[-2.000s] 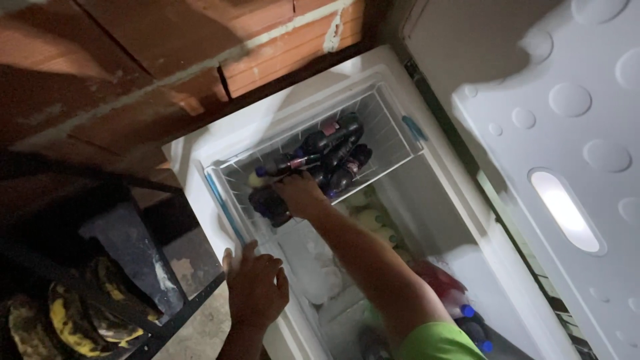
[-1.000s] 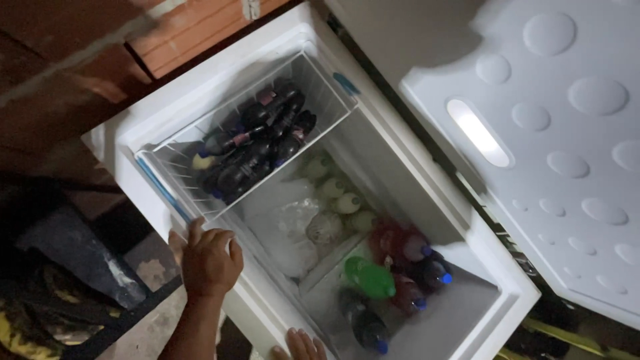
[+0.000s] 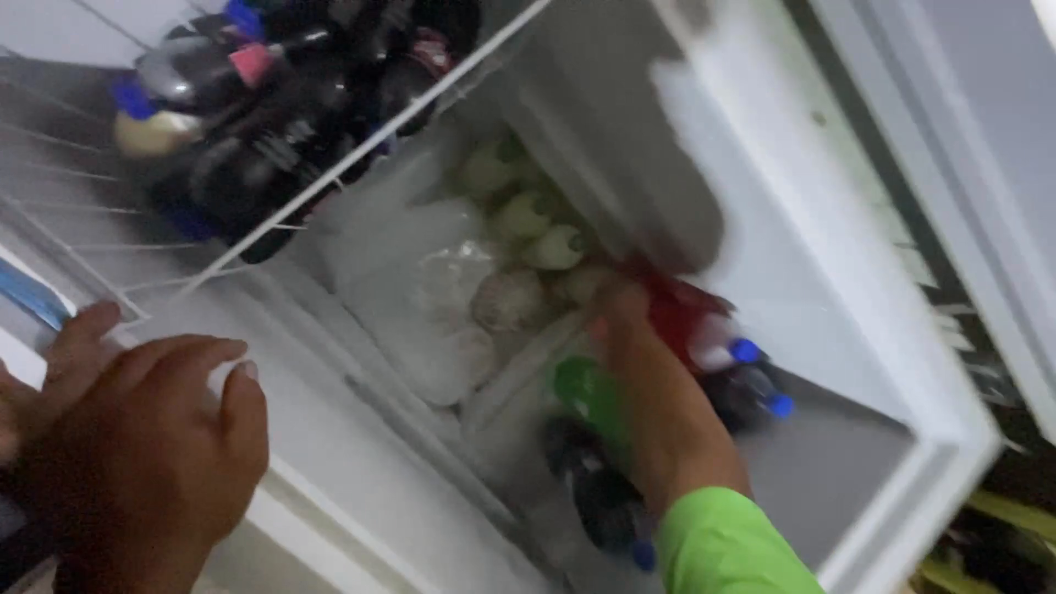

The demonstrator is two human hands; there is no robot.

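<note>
Inside the open chest freezer (image 3: 841, 272), my right hand (image 3: 617, 305) reaches down among the bottles, below a bare forearm and a bright green sleeve. It is blurred beside a red bottle (image 3: 681, 318) and close to a green bottle (image 3: 587, 394); its grip is unclear. My left hand (image 3: 157, 421) hovers at or over the near left rim, fingers bent and apart, with nothing visible in it. Dark bottles with blue caps (image 3: 280, 124) fill the wire basket (image 3: 363, 148) at upper left. A dark bottle (image 3: 598, 491) lies below the green one.
Clear plastic bags (image 3: 404, 280) with pale contents lie on the freezer floor, beside several pale rounded items (image 3: 524, 216). More blue-capped dark bottles (image 3: 747, 396) are right of my right forearm. The raised lid (image 3: 982, 107) stands at the upper right.
My right hand was at the basket's bottles two seconds ago, then low near the front edge; now it is down inside the freezer. The view has come much closer.
</note>
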